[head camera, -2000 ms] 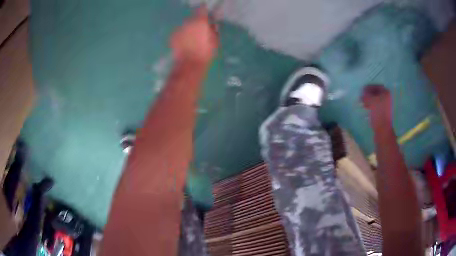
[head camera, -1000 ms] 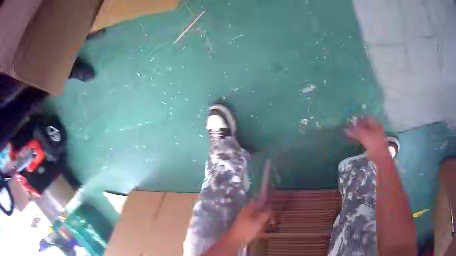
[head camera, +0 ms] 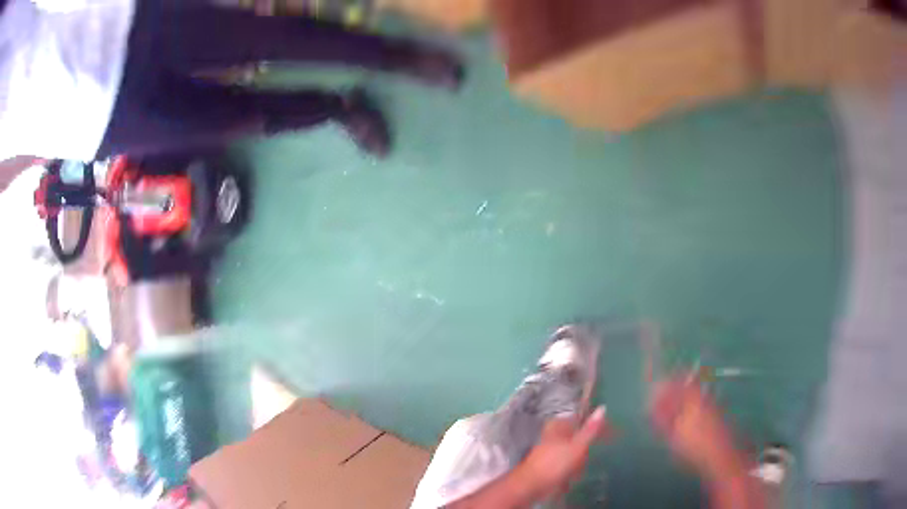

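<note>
My left hand (head camera: 562, 449) is low in the view, over my trouser leg and beside my shoe, with the fingers pointing up and right. My right hand (head camera: 684, 410) is a little further right, above the green floor. Both hands are blurred. A faint thin line shows above my right hand; I cannot tell whether it is a held thing. A brown carton (head camera: 323, 459) with a dark slit on top lies at the lower left, cut off by the bottom edge.
A person in dark trousers (head camera: 229, 109) is at the upper left. Below are a red and black machine (head camera: 164, 204) and a green crate (head camera: 171, 413). Brown cartons (head camera: 636, 84) stand at the top. A grey floor strip (head camera: 875, 288) runs down the right.
The view has turned, bringing the person and machine further in and the cartons to the top. My hands are closer together. The flat thing at my left hand no longer shows clearly.
</note>
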